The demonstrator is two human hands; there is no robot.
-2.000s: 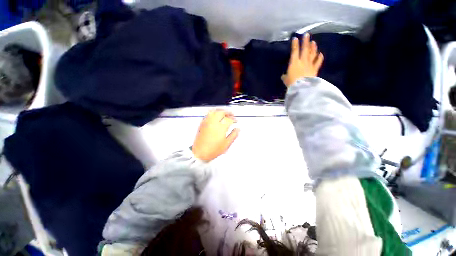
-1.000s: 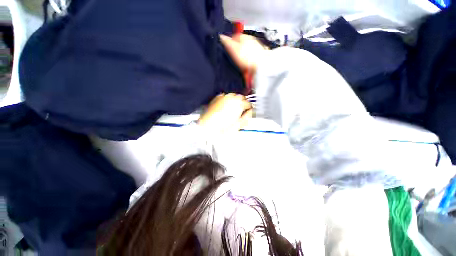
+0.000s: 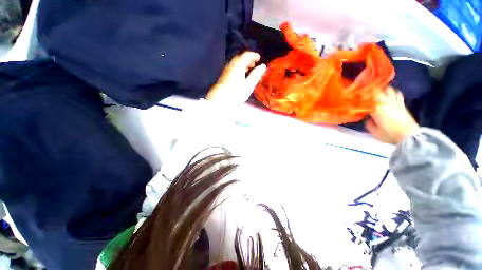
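Note:
A crinkled orange-red plastic bag lies in the tray behind the white table's edge, with dark openings showing. My right hand is at the bag's right end, its fingers against the plastic. My left hand is just left of the bag, by the large navy cloth; its thumb and fingers are apart and it holds nothing that I can see. The navy cloth is bunched at the upper left.
More navy cloth hangs at the left, and another dark piece lies at the right. Small dark strips lie in a loose pile on the white table. Hair hangs across the lower view. Blue material shows at the upper right.
The orange-red bag, mostly covered before, now lies exposed and spread out. My right hand has moved right along with it. The navy cloth at right no longer covers the middle of the tray.

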